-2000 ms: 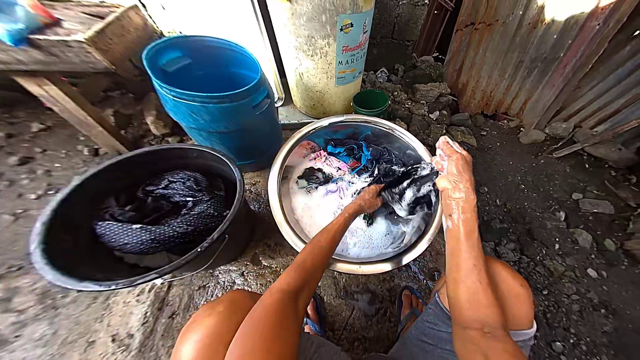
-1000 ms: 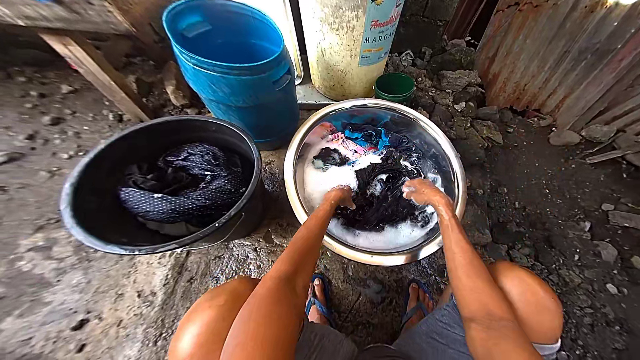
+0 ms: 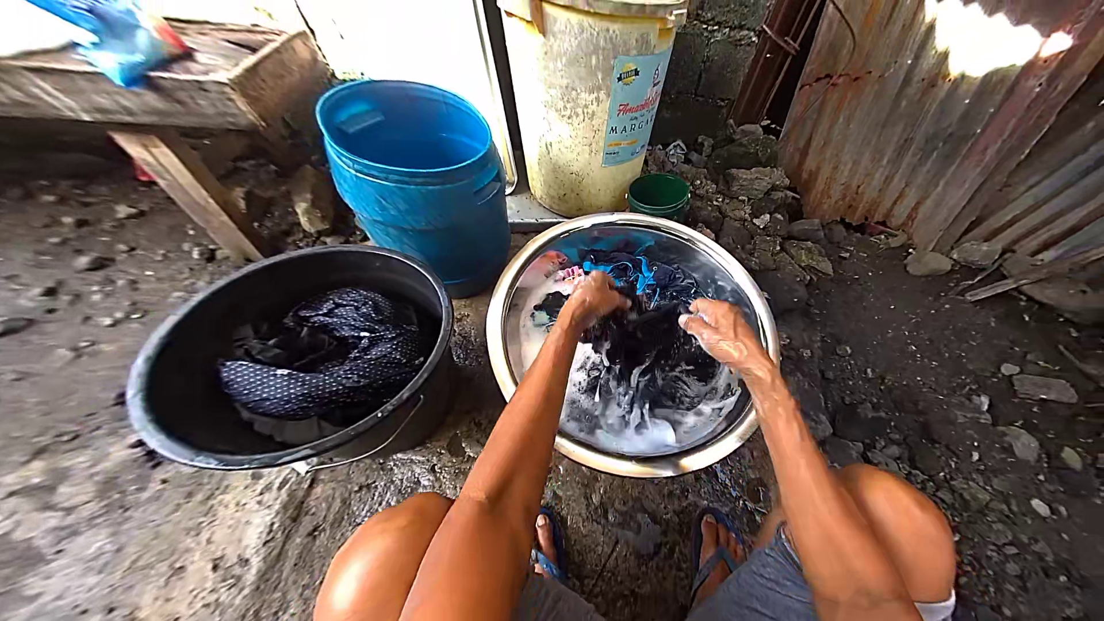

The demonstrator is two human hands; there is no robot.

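Observation:
A wide metal basin on the ground in front of me holds sudsy water and wet clothes. My left hand is closed on a dark wet cloth, lifting part of it above the suds. Near the right side of the same cloth is my right hand, wet with foam, its fingers curled; whether it grips the cloth cannot be told. Blue and dark cloth and a bit of pink cloth lie at the basin's far side. In a black tub at the left rests a dark patterned cloth.
Behind the tub stands a blue plastic barrel. A tall cream bucket and a small green pail are beyond the basin. A wooden bench is at upper left; stones and rusty corrugated sheet are at right.
Two seconds ago both hands held dark cloth at the basin's right side; one second ago they were low in the suds. Now they are farther toward the basin's far side, with the dark cloth raised.

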